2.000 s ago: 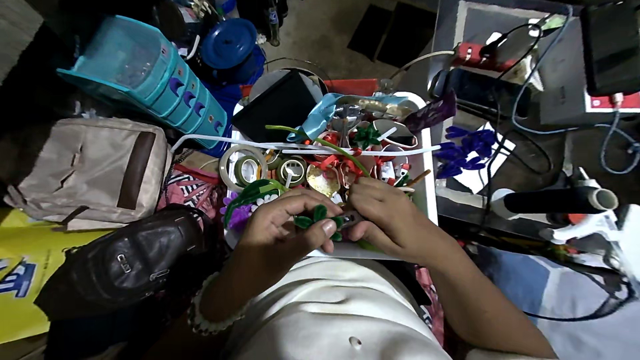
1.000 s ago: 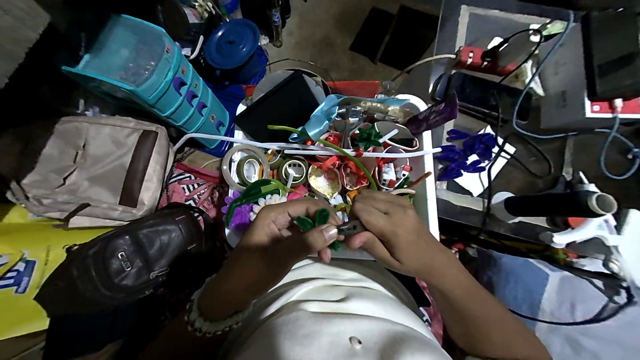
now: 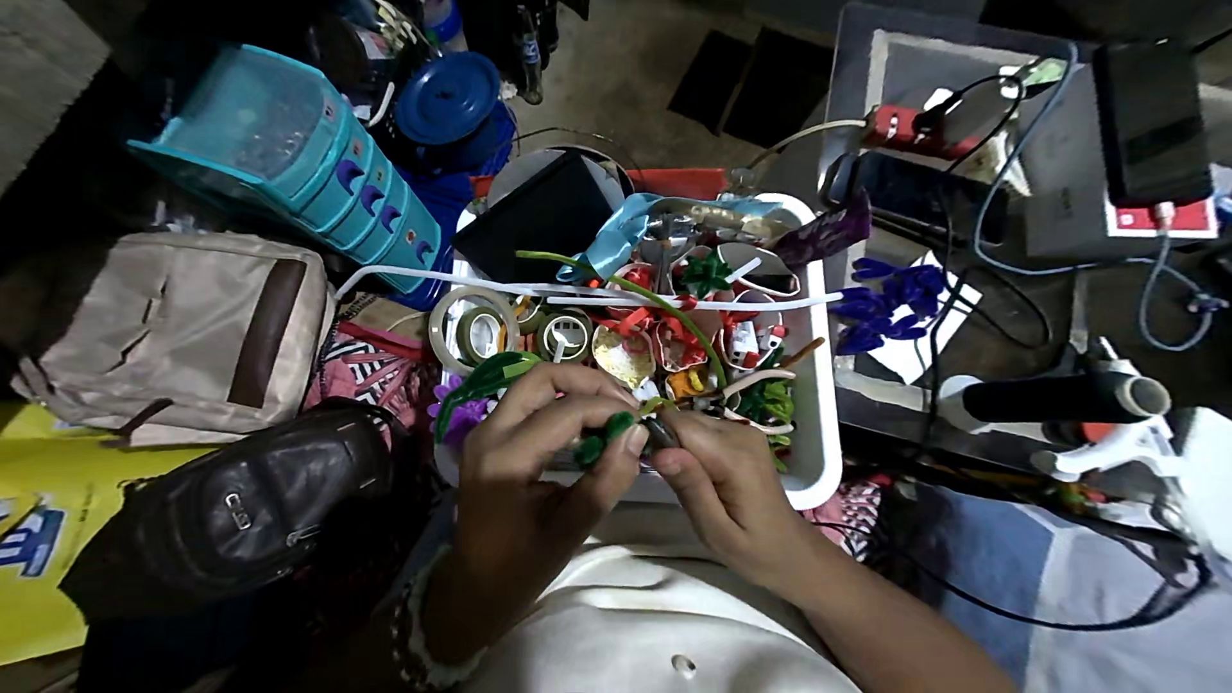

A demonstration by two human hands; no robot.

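Observation:
My left hand [image 3: 544, 457] pinches a fuzzy dark green piece [image 3: 604, 439], seemingly pipe cleaner, between thumb and fingers. Touching it at the fingertips, my right hand [image 3: 717, 472] is closed on a small dark object [image 3: 659, 435] that its fingers largely hide; its kind cannot be told. Both hands meet over the near edge of a white plastic tray [image 3: 818, 404]. Just beyond them in the tray lie tape rolls [image 3: 481, 332], cups with red pieces, a green star-shaped piece [image 3: 705, 274] and a long green stem [image 3: 664, 306]. Long white stems [image 3: 520, 287] cross the tray.
Teal plastic drawers [image 3: 318, 173], a beige bag [image 3: 183, 332] and a black leather bag [image 3: 250, 500] are at the left. To the right are purple pipe-cleaner petals [image 3: 890, 298], a red power strip [image 3: 914, 133], loose cables and a black roll [image 3: 1064, 397].
The fingers of both hands have shifted around the green piece, and a yellow-green bit now shows between the fingertips. The hands remain together over the tray's near edge.

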